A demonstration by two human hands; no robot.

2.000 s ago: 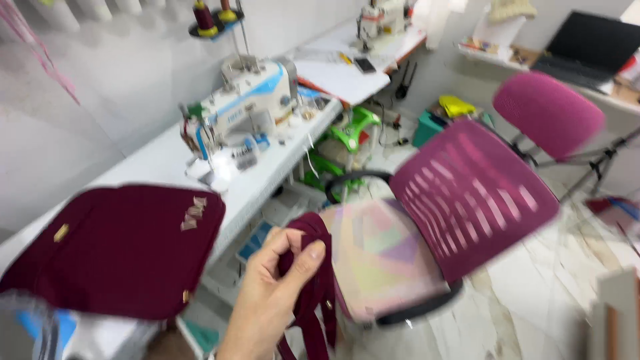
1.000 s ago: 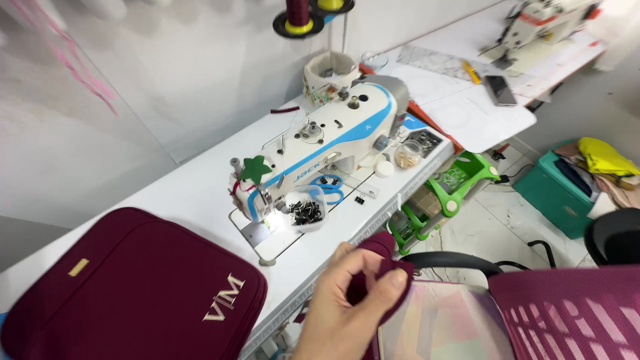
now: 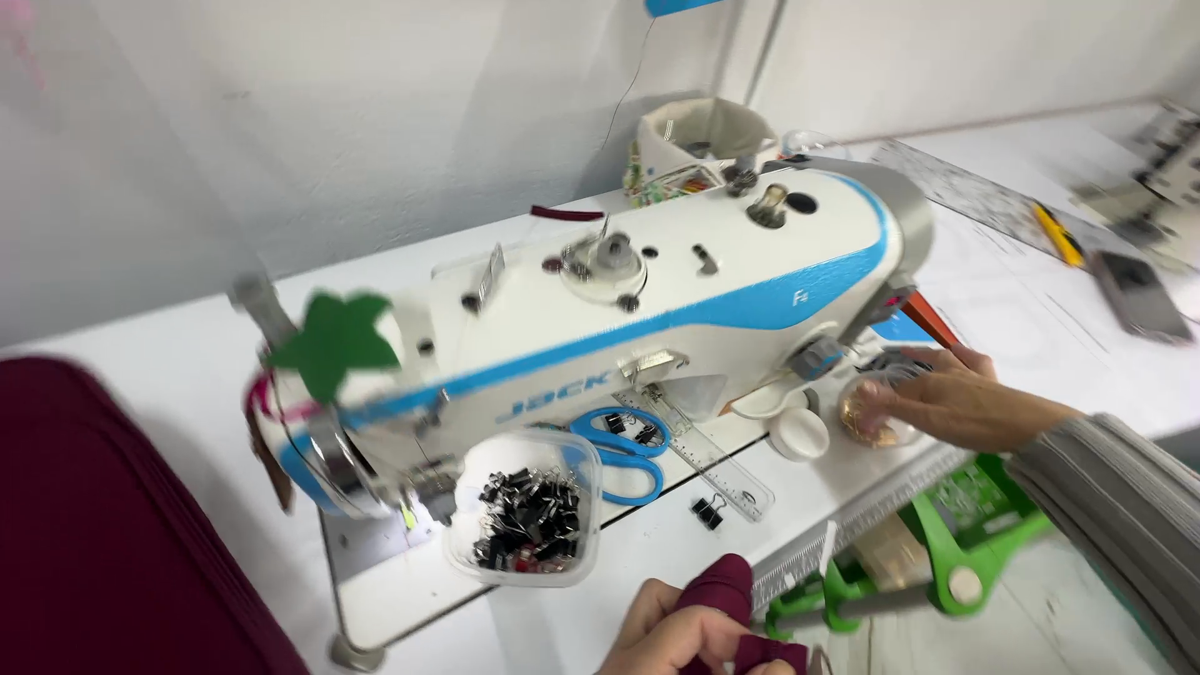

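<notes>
My left hand, at the bottom edge, grips a rolled maroon fabric strap. My right hand reaches over a small clear round container with gold-coloured pieces, fingertips at its rim; whether it pinches anything is hidden. A white and blue Jack sewing machine stands between them and the wall, a green leaf-shaped piece on its head. Before it lie a clear tub of black binder clips, blue-handled scissors, a clear ruler, a loose binder clip and a white round lid.
A maroon fabric bag piece covers the left of the table. Behind the machine stands a fabric basket. At right lie a long ruler, a yellow cutter and a phone. A green plastic rack is below the table edge.
My right hand has come into view from the right and is at the round container. The left hand still holds the maroon strap. The view has moved much closer to the sewing machine.
</notes>
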